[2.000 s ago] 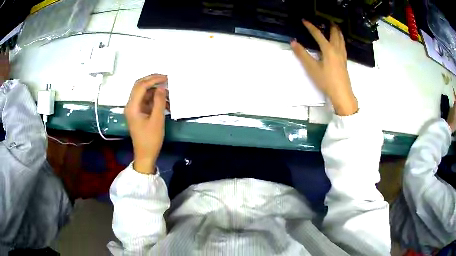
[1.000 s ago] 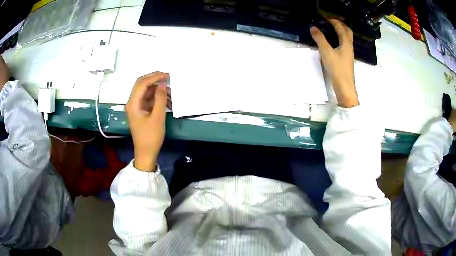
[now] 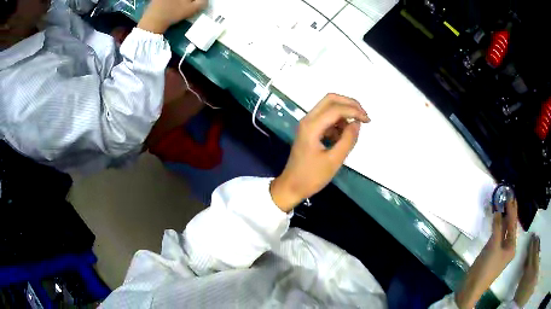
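Note:
My left hand (image 3: pixel 320 148) is over the bench's front edge, thumb and fingertips pinched on a small pale piece (image 3: pixel 351 120), too small to identify. My right hand (image 3: pixel 496 250) is at the lower right, its fingertips on a round black unit (image 3: pixel 502 197) with a silvery centre, near the end of the dark fixture base plate (image 3: pixel 435 99). A white paper sheet (image 3: pixel 417 157) lies between my hands. Red clamp handles (image 3: pixel 498 48) stand over the dark fixtures at the upper right, whose details are hard to see.
White plug adapters (image 3: pixel 205 32) with cables lie at the bench's green front edge (image 3: pixel 386 211). A neighbour's arm and hand (image 3: pixel 171 12) reach over the bench at upper left. Another person's hand (image 3: pixel 530 271) is close beside my right hand at lower right.
The camera view has turned to the left, tilting the bench. My right hand has left the fixture area and now has a round unit at its fingertips. My left hand stays pinched.

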